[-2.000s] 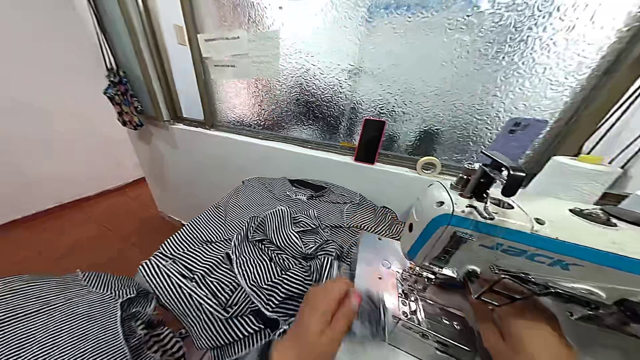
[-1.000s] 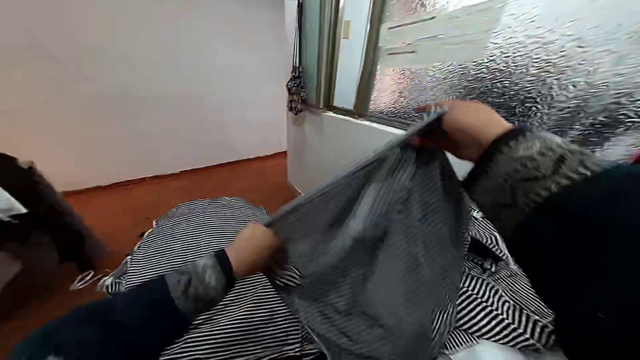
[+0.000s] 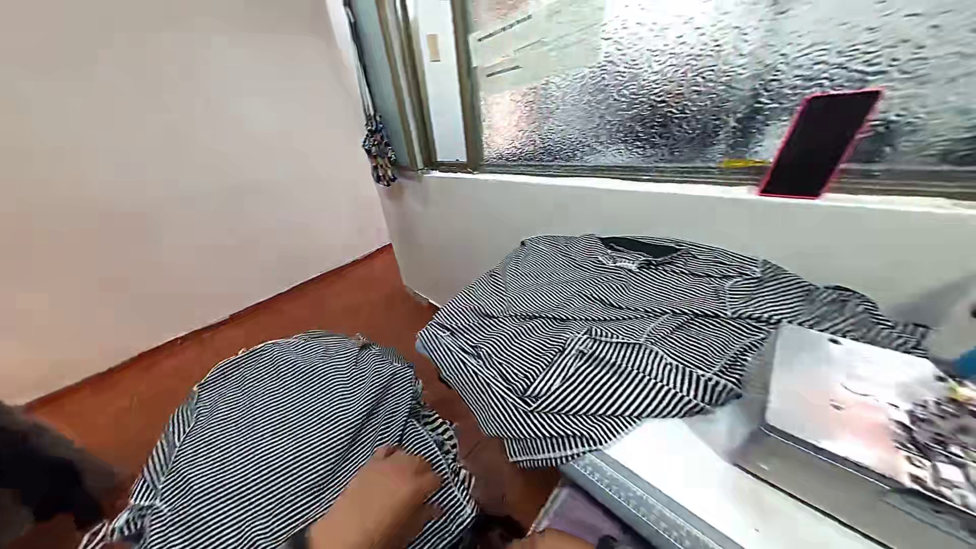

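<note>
Black-and-white striped garments lie in two places. One striped pile point(image 3: 282, 427) is at the lower left, and my left hand point(image 3: 381, 499) rests on or just over its right side; its fingers are blurred, and I cannot tell whether they pinch the cloth. Striped shirts point(image 3: 610, 328) are spread at the far left end of the sewing table, below the window. Only a sliver of my right hand point(image 3: 553, 540) shows at the bottom edge, by a greyish-purple cloth point(image 3: 583, 518); what it holds is hidden.
The white sewing table point(image 3: 686, 480) has a metal machine plate point(image 3: 846, 404) at the right. A phone with a pink edge point(image 3: 820, 145) leans on the window sill. A patterned item point(image 3: 379, 149) hangs by the window frame. Red floor point(image 3: 335, 305) lies between wall and table.
The dark striped cloth stretched between both hands one second ago is no longer held up. Both hands have moved down. The view has turned back toward the table.
</note>
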